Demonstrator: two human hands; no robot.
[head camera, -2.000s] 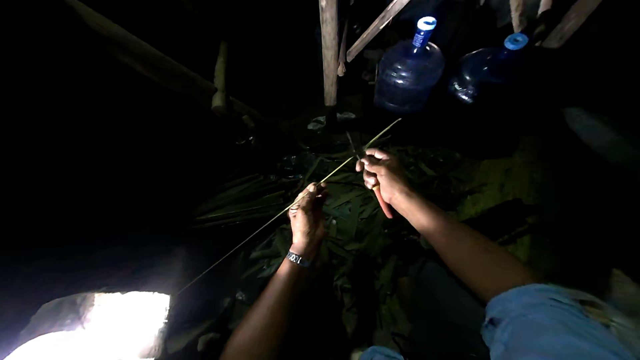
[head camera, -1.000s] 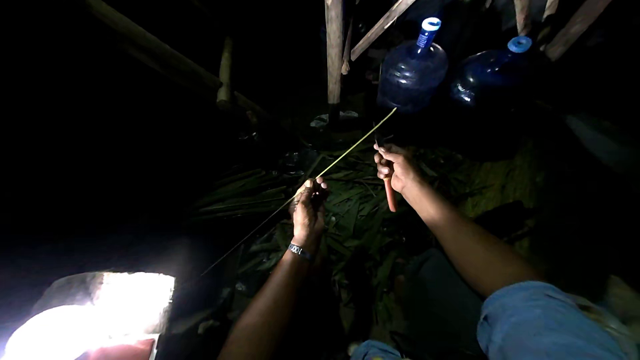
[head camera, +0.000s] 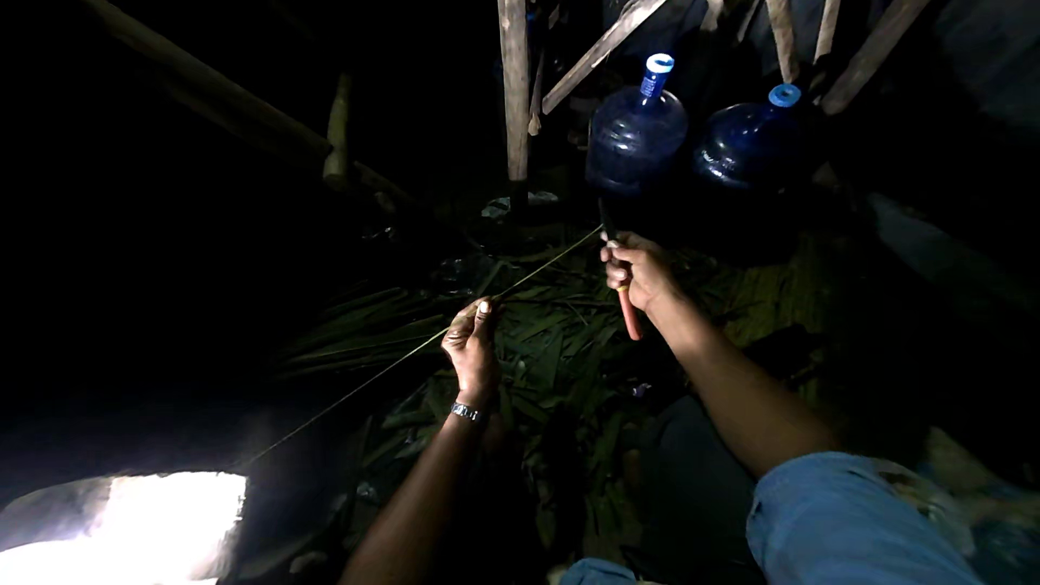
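Observation:
My left hand (head camera: 471, 345), with a metal-band watch (head camera: 465, 411) on its wrist, pinches a long thin green strip (head camera: 548, 264) between thumb and fingers. The strip slants from the lower left up to my right hand. My right hand (head camera: 638, 268) is closed round a knife whose orange-red handle (head camera: 630, 314) sticks out below the fist. Its dark blade (head camera: 605, 215) points up, at the strip's upper end. Whether blade and strip touch, I cannot tell.
Cut green leaves (head camera: 552, 349) cover the ground below my hands. Two blue water jugs (head camera: 636, 138) stand beyond, near wooden poles (head camera: 515, 89). A very bright lit object (head camera: 175, 520) is at the lower left. Much of the surroundings is dark.
The strip's end reached past my right hand two seconds ago; now less of it shows beyond my left hand, ending near the blade.

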